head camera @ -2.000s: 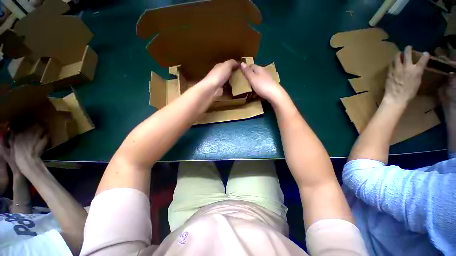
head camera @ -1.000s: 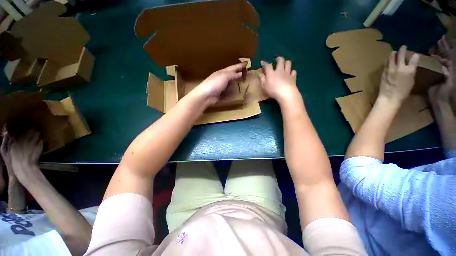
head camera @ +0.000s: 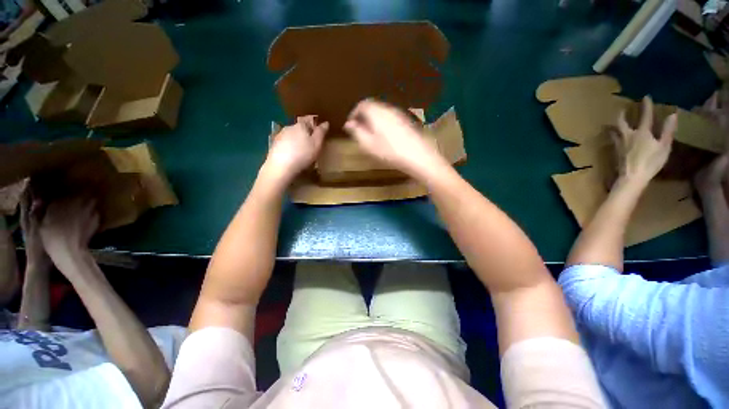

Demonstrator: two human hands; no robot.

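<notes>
A part-folded mailer box lies in front of me, its tall lid standing at the back and its front panel lying towards me. My left hand is at the left side of the tray, fingers on the left side flap, which it mostly covers. My right hand is blurred, over the right half of the tray with fingers curled; whether it holds anything cannot be told. The right side flap sticks out at an angle. The tray's inside is partly hidden by my hands.
The dark green tabletop bears everything. A person on the left works on another part-folded box, with an open box behind it. A person in blue sleeves on the right handles a blank. Pale strips lie at the far right.
My left hand has moved from inside the tray to its left side. My right hand has left the right flap and moved in over the tray. The view has shifted slightly.
</notes>
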